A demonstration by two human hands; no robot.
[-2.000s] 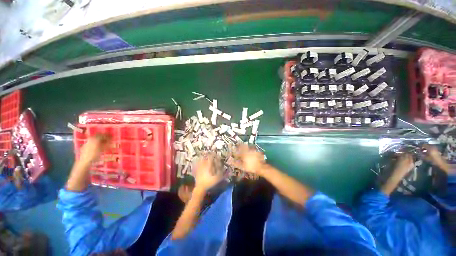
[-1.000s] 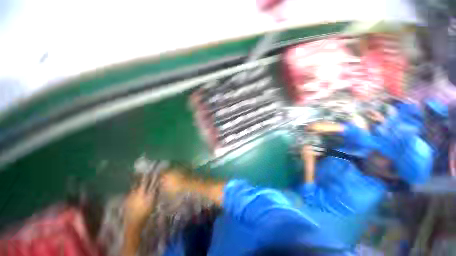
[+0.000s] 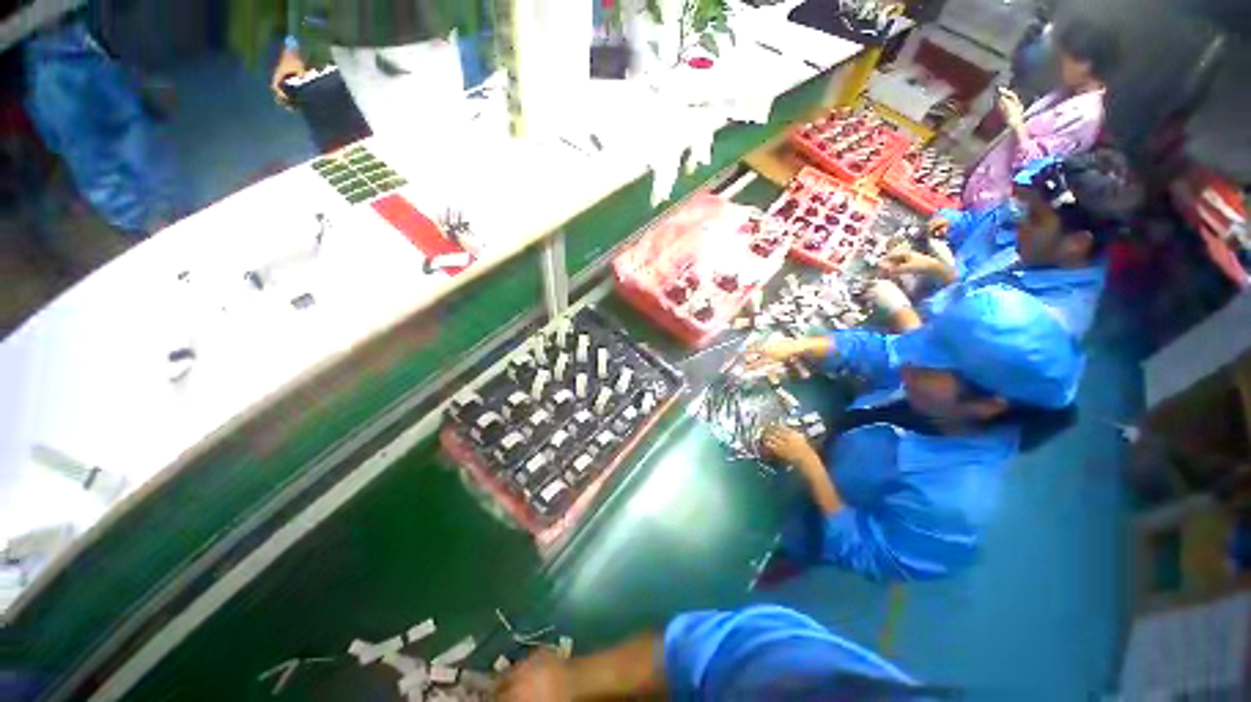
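A heap of white straps [image 3: 432, 665] lies on the green bench, cut off by the bottom edge. My right hand [image 3: 549, 678] is at the right side of the heap, blurred and cut off by the bottom edge. Its fingers cannot be made out, so I cannot tell if it holds anything. A blue sleeve covers that forearm. My left hand is out of the picture. A black compartment tray [image 3: 563, 425] with white-and-black looped bands in rows stands beyond the heap, on a red tray.
Seated people in blue smocks [image 3: 906, 501] work at the right around another strap heap [image 3: 755, 412]. Red trays [image 3: 672, 309] stand farther along. A white shelf [image 3: 398, 295] runs above the bench at the left. A person stands behind it.
The view has swung right and up along the bench. The strap heap and my right hand are now at the bottom edge; my left hand and the near red tray have left the picture.
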